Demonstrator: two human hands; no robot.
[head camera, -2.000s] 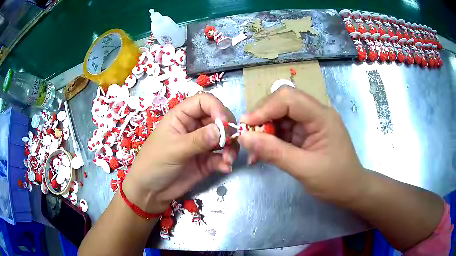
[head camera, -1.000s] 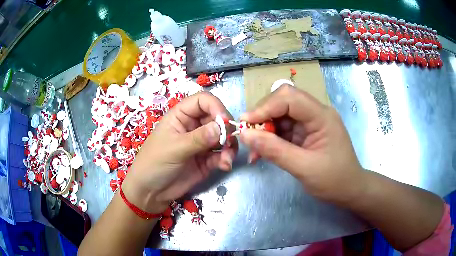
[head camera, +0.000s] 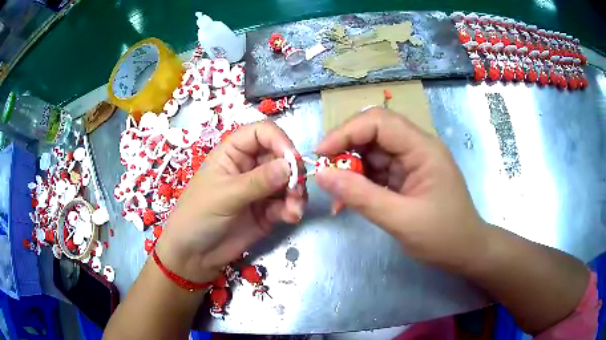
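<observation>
My left hand (head camera: 232, 192), bare with a red cord at the wrist, holds a thin white base disc (head camera: 291, 169) edge-on between thumb and fingers. My right hand (head camera: 405, 186) pinches a small red-and-white figurine (head camera: 347, 162) lying sideways, its round red head to the right. The figurine's white legs point left at the disc. The legs are at or very near the disc's face; I cannot tell if they touch. Part of the figurine's body is hidden by my right fingertips.
A heap of loose parts (head camera: 166, 146) lies left, behind it a yellow tape roll (head camera: 143, 78) and squeeze bottle (head camera: 220, 38). A dark board (head camera: 286, 76) and cardboard pad (head camera: 412, 106) lie ahead, figurine rows (head camera: 521, 53) far right. Loose figurines (head camera: 219, 297) lie near my left wrist; a phone (head camera: 86, 289) lies left.
The figurine has turned in my right fingers, so its head and face show more. My left hand with the disc has shifted slightly left. The view has shifted a little.
</observation>
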